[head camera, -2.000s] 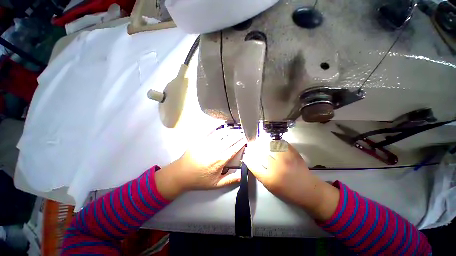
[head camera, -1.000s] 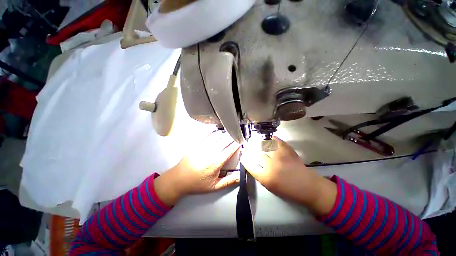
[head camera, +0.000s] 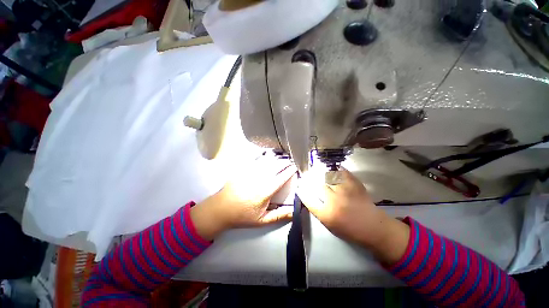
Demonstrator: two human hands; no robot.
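Observation:
The navy-black strip [head camera: 297,249] runs from the needle area down over the table's front edge. My left hand [head camera: 244,201] lies flat left of it, fingertips near the presser foot. My right hand [head camera: 343,207] is on its right, fingertips close to the left ones at the strip's top end. Glare washes out the fingertips, so their exact grip is hidden. The white fabric panel [head camera: 120,144] spreads left of the needle. A pale strip [head camera: 297,111] hangs down the front of the sewing machine head [head camera: 445,90] to the fingertips.
The lamp [head camera: 212,129] stands left of the needle. A white tape roll [head camera: 271,27] sits on the machine. Red-handled snips [head camera: 454,182] and black-handled tools [head camera: 481,157] lie right of the needle. Crinkled clear plastic [head camera: 533,225] is at the right table end. An orange crate [head camera: 73,274] is below left.
The camera view shifts slightly between frames. Both hands stay at the needle area in nearly the same pose. The strip's lower end hangs a little further over the front edge than in the oldest frame.

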